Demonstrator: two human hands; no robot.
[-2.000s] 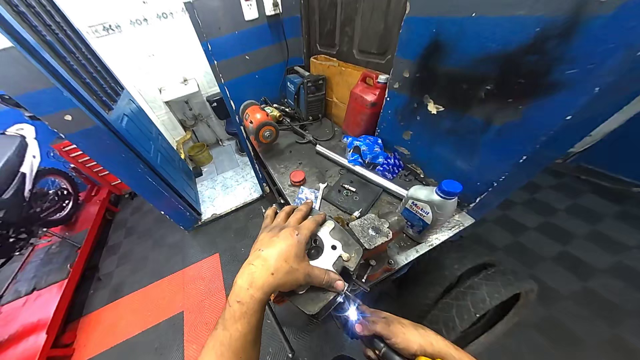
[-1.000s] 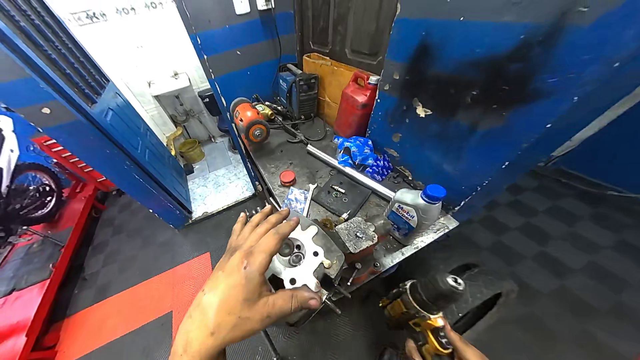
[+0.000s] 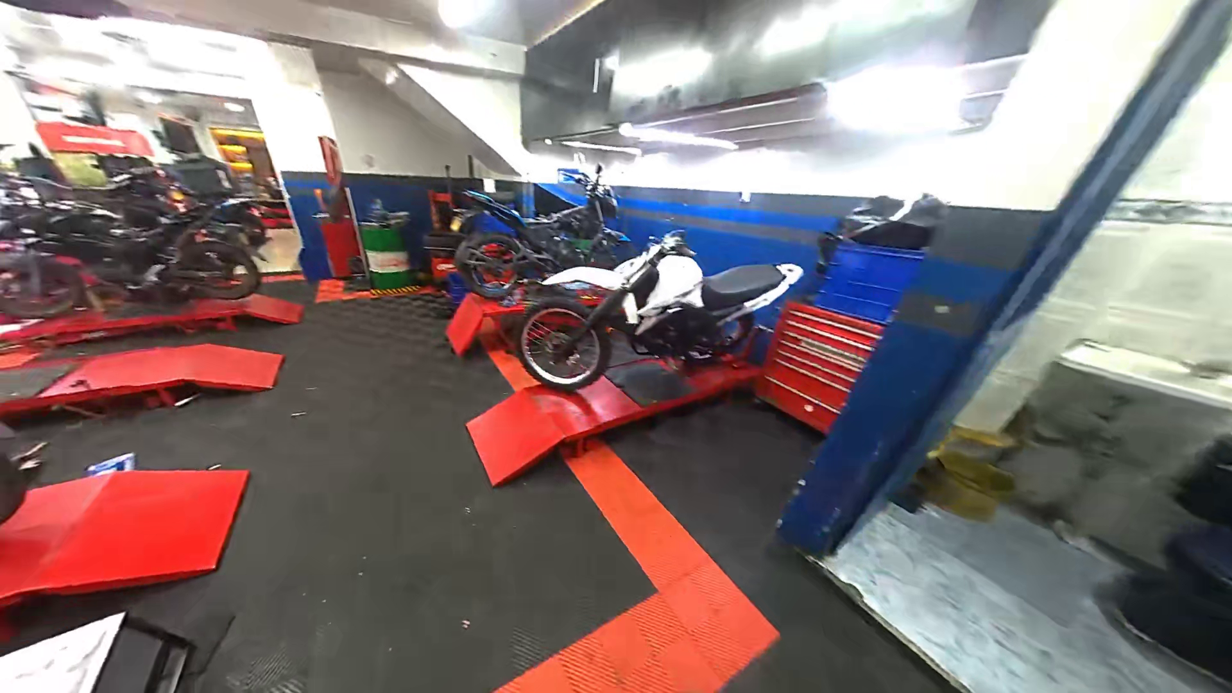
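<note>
Neither my left hand nor my right hand shows in the head view. The view takes in a motorcycle workshop. A white dirt bike (image 3: 674, 298) stands on a red ramp lift (image 3: 577, 414) near the middle. Behind it, a blue and black motorcycle (image 3: 539, 236) rests on another red lift. The workbench, the metal part and the drill are out of sight.
A red tool chest (image 3: 823, 361) stands right of the dirt bike, beside a blue door frame (image 3: 885, 385). Red ramps (image 3: 125, 529) and several parked motorcycles (image 3: 125, 231) line the left. A white-topped table (image 3: 63, 659) sits at the lower left.
The view has swung far away from the bench to the workshop floor. Both hands, the metal part and the yellow and black drill seen one second ago have left the frame.
</note>
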